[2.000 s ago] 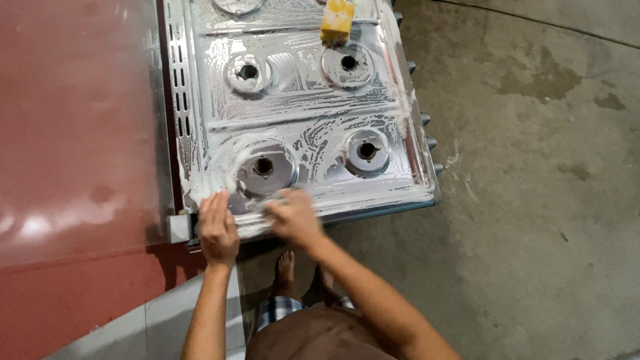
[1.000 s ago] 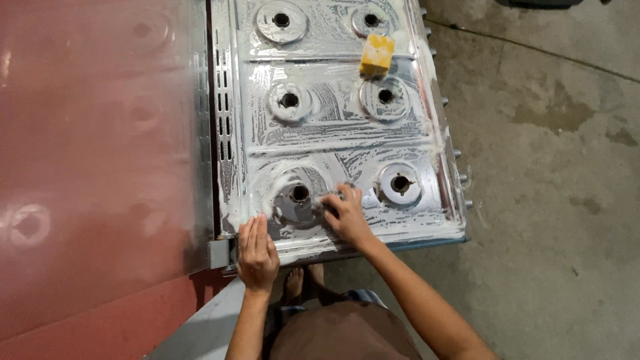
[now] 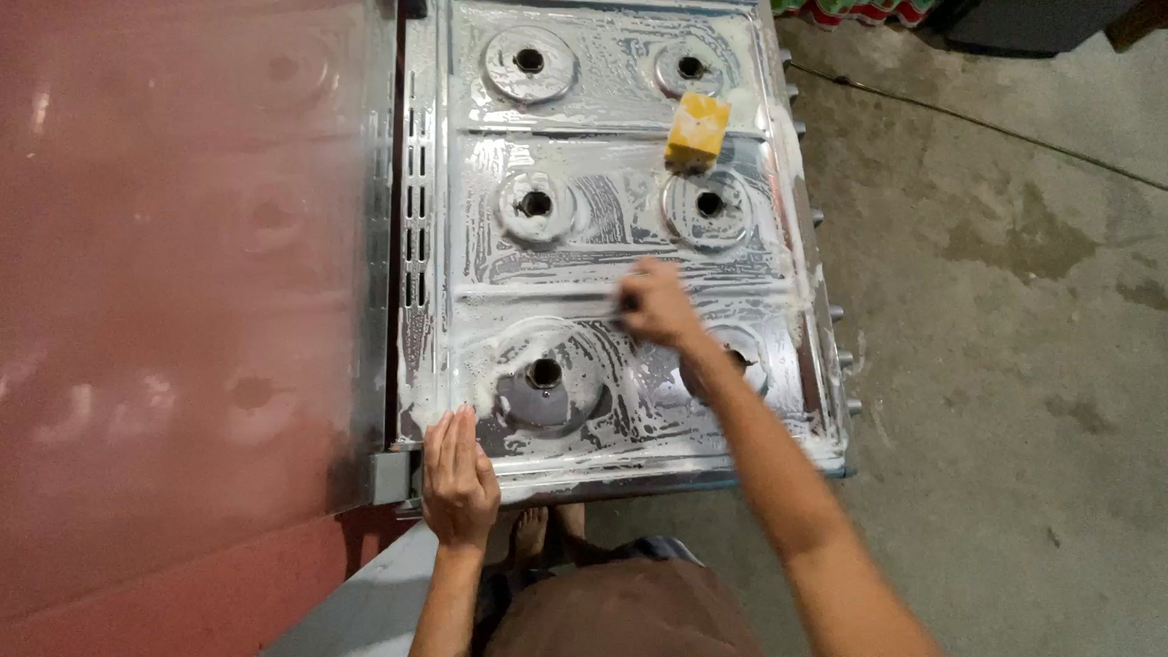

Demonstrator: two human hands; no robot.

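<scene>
A metal stove top (image 3: 620,274) smeared with white suds lies below me, with several round burner bases and dark holes. My left hand (image 3: 461,484) rests flat on its near left corner, fingers together, holding nothing. Over the ridge between the near and middle burner rows is my right hand (image 3: 659,306), blurred, its fingers curled around a small dark scrubbing pad (image 3: 628,308). A yellow sponge (image 3: 698,130) with suds on it sits between the far right and middle right burner bases, away from both hands.
A raised glass lid (image 3: 228,274) reflecting red stands along the stove's left side. Knobs (image 3: 849,359) project from the right edge. On the concrete floor (image 3: 1004,365) a thin hose or cable (image 3: 985,128) runs at the right. Bare feet (image 3: 529,534) show below the near edge.
My right hand has moved from beside the near left burner base away from me to the ridge behind the near row. The left hand stays at the near left corner.
</scene>
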